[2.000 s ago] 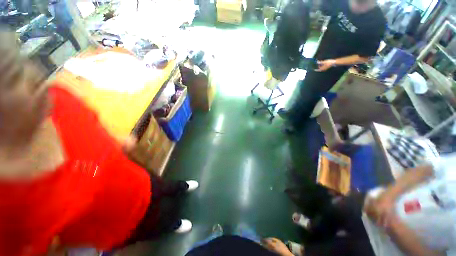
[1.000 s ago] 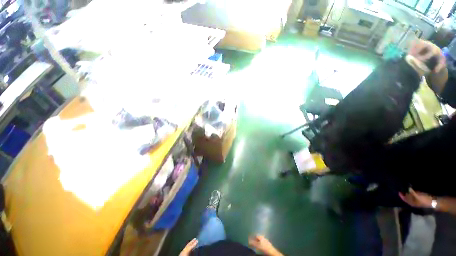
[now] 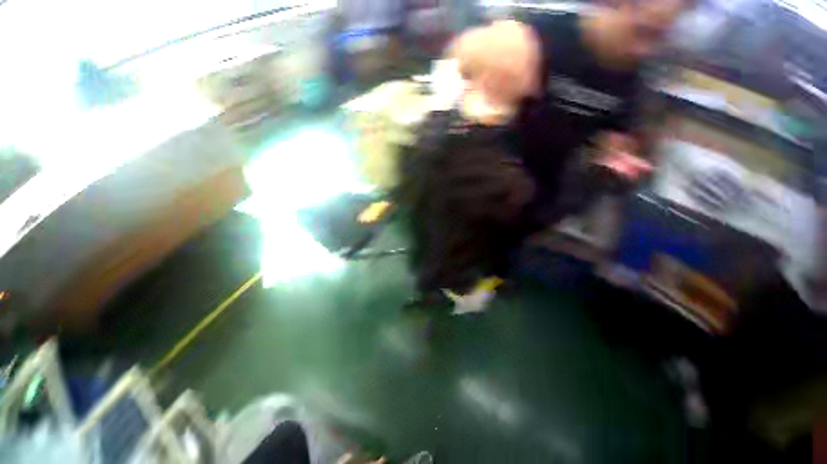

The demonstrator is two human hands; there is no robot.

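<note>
The view is strongly blurred. A small skin-coloured patch at the bottom edge seems to be my right hand (image 3: 358,459), cut off by the picture's edge; whether it is open or holds anything cannot be told. My left hand is not in view. Part of my dark clothing shows beside it. Nearest in front stands a large dark garment or garments (image 3: 467,195), hanging in the aisle. A pale rounded form (image 3: 497,68) shows at its top, and a white and yellow piece (image 3: 473,296) lies at its foot.
A person in a dark top (image 3: 580,100) stands behind the dark garment. White frames (image 3: 127,403) with blue parts are at lower left. A long brown-sided table (image 3: 172,213) is at left. A brown box (image 3: 691,292) and patterned cloth (image 3: 716,186) are at right, beside the green floor (image 3: 390,381).
The view has swung round to the right; the orange-yellow table and blue crate have left it. The dark garment now shows nearer the middle. My left hand has gone out of view.
</note>
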